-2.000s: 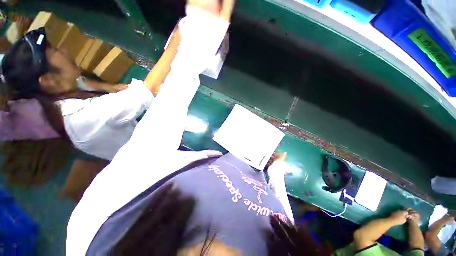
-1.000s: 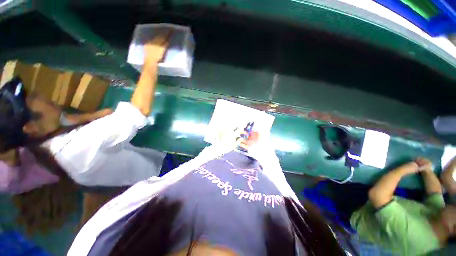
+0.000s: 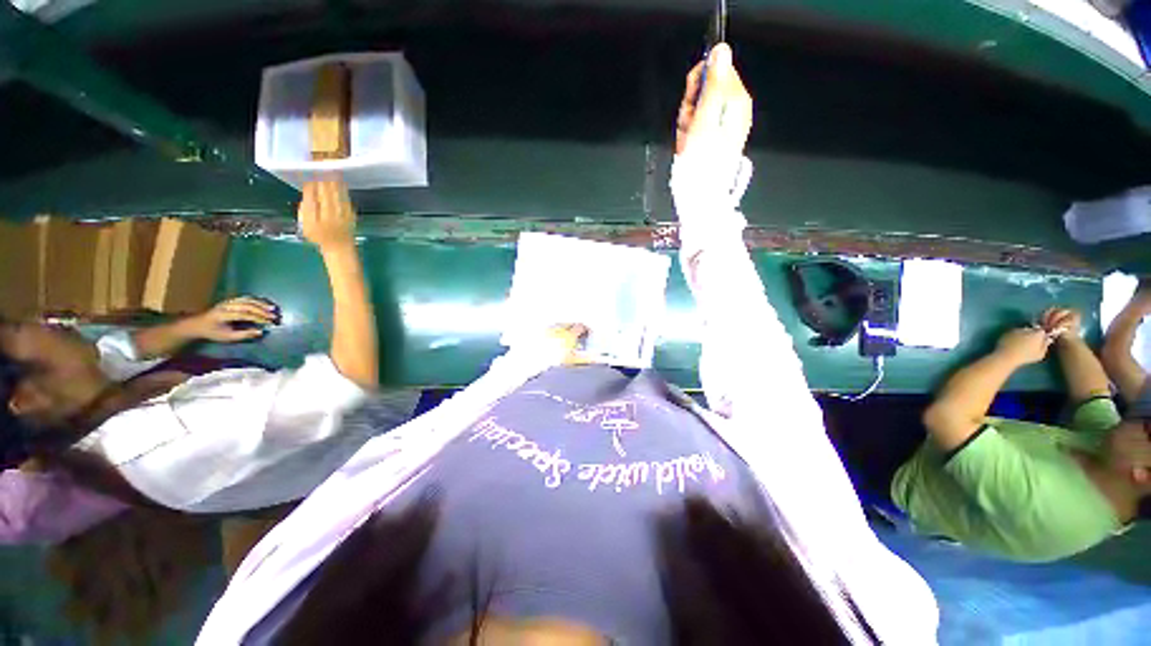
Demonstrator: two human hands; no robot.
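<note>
A white printed sheet [image 3: 637, 284] lies on the green bench in front of my chest, with faint grey print and strong glare. My left hand [image 3: 571, 338] is at its near edge, small and blurred; its finger positions are unclear. My right hand [image 3: 717, 107] is raised over the dark channel beyond the bench, well away from the sheet. It grips a thin dark item [image 3: 720, 28], possibly a pen, which points to the top edge of the picture.
A neighbour's hand [image 3: 328, 215] is at a white bin [image 3: 407, 139] with a brown piece inside. Brown cartons [image 3: 183, 268] stand at left. At right are a black strap [image 3: 827, 303], a small device [image 3: 877, 331] with a white cable, a white pad [image 3: 930, 304], and a person in green [image 3: 1022, 486].
My right hand has moved from the sheet up over the channel with the thin item. My left hand remains at the sheet. The neighbour's hand has drawn back from inside the bin, showing the brown piece.
</note>
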